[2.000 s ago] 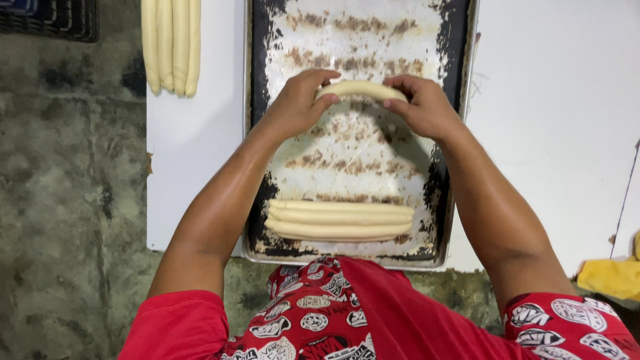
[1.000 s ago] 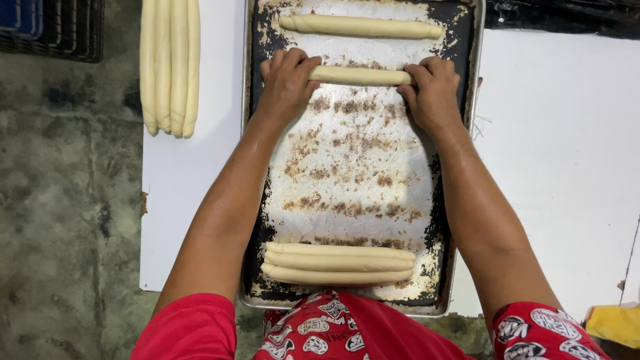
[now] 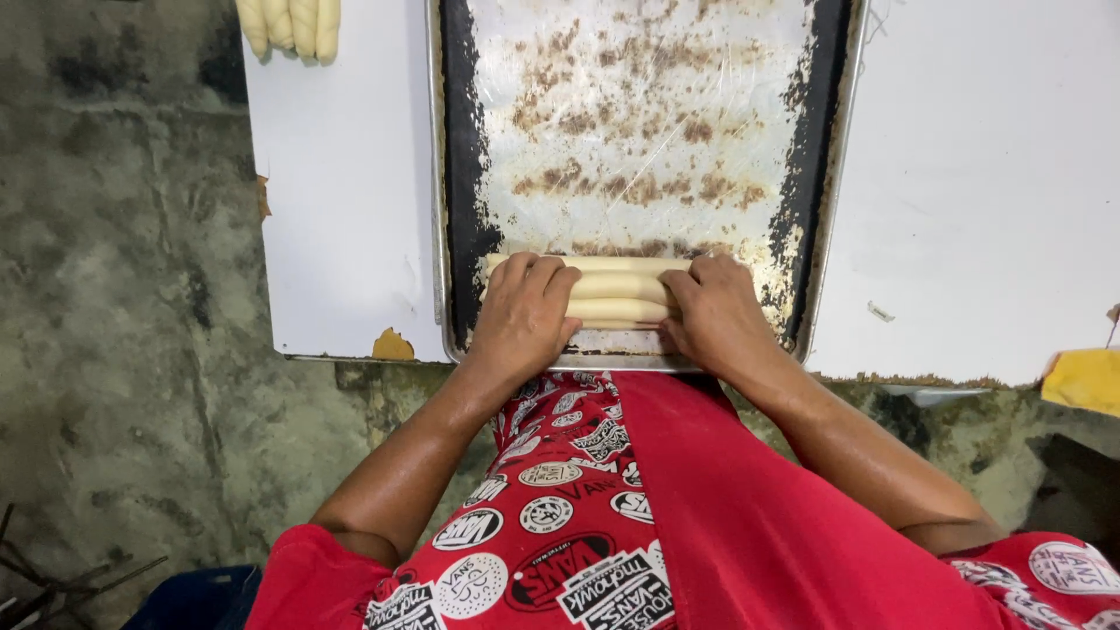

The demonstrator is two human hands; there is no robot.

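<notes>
Several pale dough ropes (image 3: 623, 285) lie side by side across the near end of a worn metal baking tray (image 3: 647, 114). My left hand (image 3: 528, 311) curls its fingers over their left ends, and my right hand (image 3: 717, 306) does the same at the right ends. Both hands grip a dough rope in this group; which of the ropes are held is partly hidden under the fingers. The tray's surface bears brown baked-on marks and dark, flaking edges.
More dough ropes (image 3: 291, 26) lie on the white tabletop (image 3: 350, 184) at the upper left. A yellow cloth (image 3: 1083, 378) hangs at the table's right front edge. Concrete floor (image 3: 131, 306) shows at the left, with a dark blue object (image 3: 194, 599) at the bottom.
Both hands have moved from the far part of the tray to the dough ropes at its near end. A second ago they held a single rope near the far end. The view has shifted.
</notes>
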